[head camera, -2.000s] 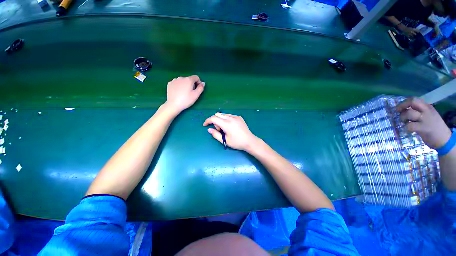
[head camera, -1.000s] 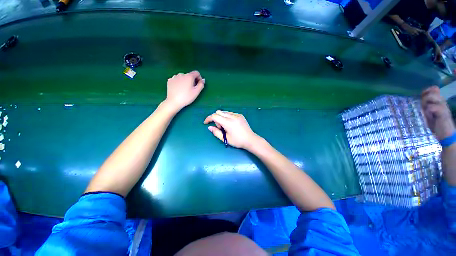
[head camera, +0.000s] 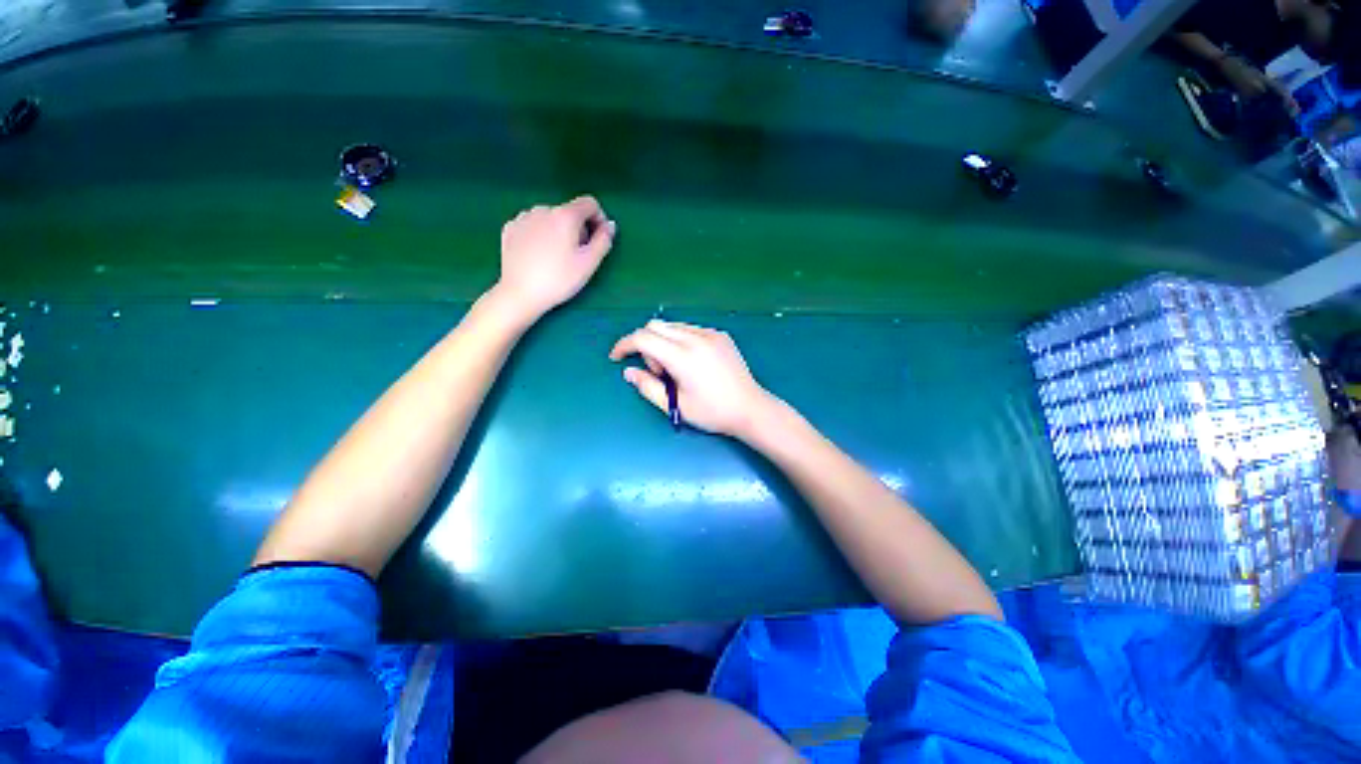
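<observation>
My left hand (head camera: 552, 254) rests at the near edge of the green belt with its fingers curled. Whether anything is inside the curl is hidden. My right hand (head camera: 690, 373) lies on the bench a little nearer and to the right, holding thin black tweezers (head camera: 673, 400) that point down towards me. A round dark watch case (head camera: 364, 164) lies on the belt to the left of my left hand. A small silver-white battery (head camera: 355, 202) with a yellow-orange edge lies just below it.
A tall stack of clear blister trays (head camera: 1149, 448) stands at the right, with part of another person beside it. Dark watch units lie on the belt at the right (head camera: 990, 175) and far left (head camera: 18, 117). White scraps (head camera: 12, 354) lie at the left edge.
The watch case and battery have shifted left along the belt, as have the other units slightly. The other person's hand has left the tray stack. My hands have barely moved.
</observation>
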